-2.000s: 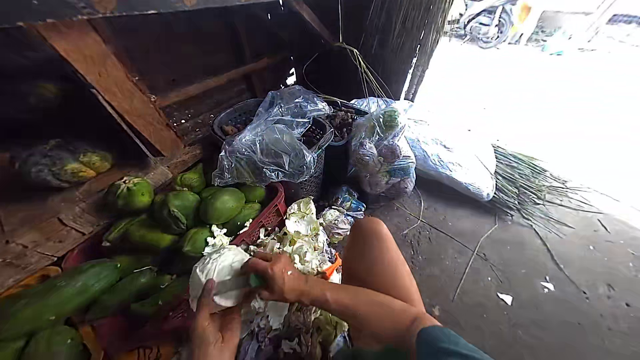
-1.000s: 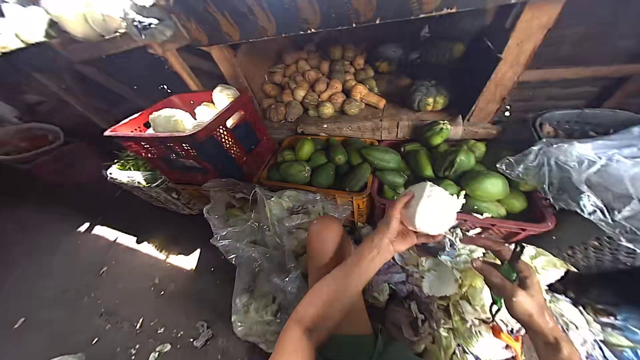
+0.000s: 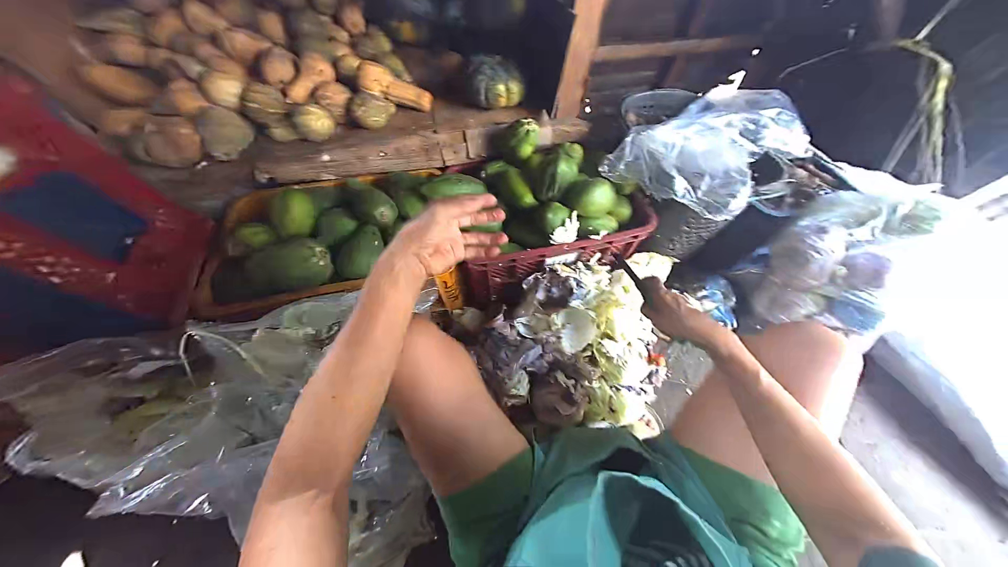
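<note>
My left hand [image 3: 453,236], its fingers apart and nothing in it, is raised in front of the crates of green papayas [image 3: 290,264]. A knife [image 3: 630,274] with a dark blade is in my right hand [image 3: 673,311], over the right side of a heap of cabbage leaf trimmings [image 3: 583,339]. That heap lies between my knees, pale yellow-green and purplish. Right behind it stands a dark red plastic crate [image 3: 551,256] of green fruit, with scraps of white leaf on its rim. The pale cabbage is not in view.
Squashes [image 3: 224,87] are piled on a wooden shelf [image 3: 354,157] behind. A red crate [image 3: 102,213] stands at the left, above clear plastic bags [image 3: 197,417] of leafy matter. A dark basket [image 3: 681,228] under clear plastic and a bag of purplish produce [image 3: 819,268] are at the right.
One second ago my left hand held a peeled white cabbage; now that hand holds nothing. The knife has stayed in my right hand. The view has swung about between frames.
</note>
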